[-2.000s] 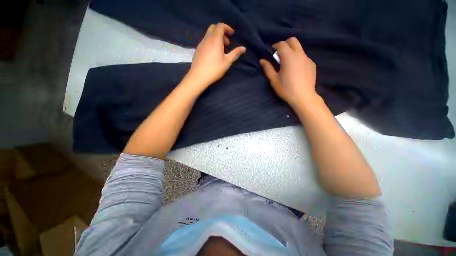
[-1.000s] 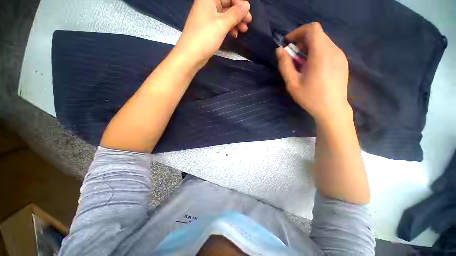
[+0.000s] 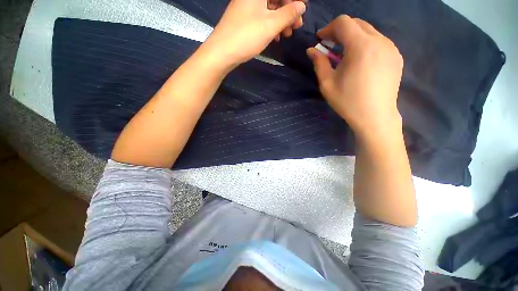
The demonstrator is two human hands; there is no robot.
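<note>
Dark pinstriped trousers (image 3: 272,125) lie across the table, legs toward the left and the wider part at the right. My left hand (image 3: 255,28) is over the crotch area near the top edge, its thumb and fingers pinched together at the dark cloth; whether cloth or thread is between them cannot be told. My right hand (image 3: 363,68) is just right of it, closed around thread snips (image 3: 325,50) with white and pink bits showing. The blades are hard to see against the dark cloth.
The shiny white-grey table (image 3: 272,185) runs under the trousers. A crumpled dark garment pile (image 3: 488,233) lies at the lower right. A cardboard box (image 3: 17,261) stands on the floor at the lower left.
Both hands have moved up from the spread cloth two seconds ago, the left now pinched. The snips show more clearly in my right hand. The trousers have shifted left and up in view.
</note>
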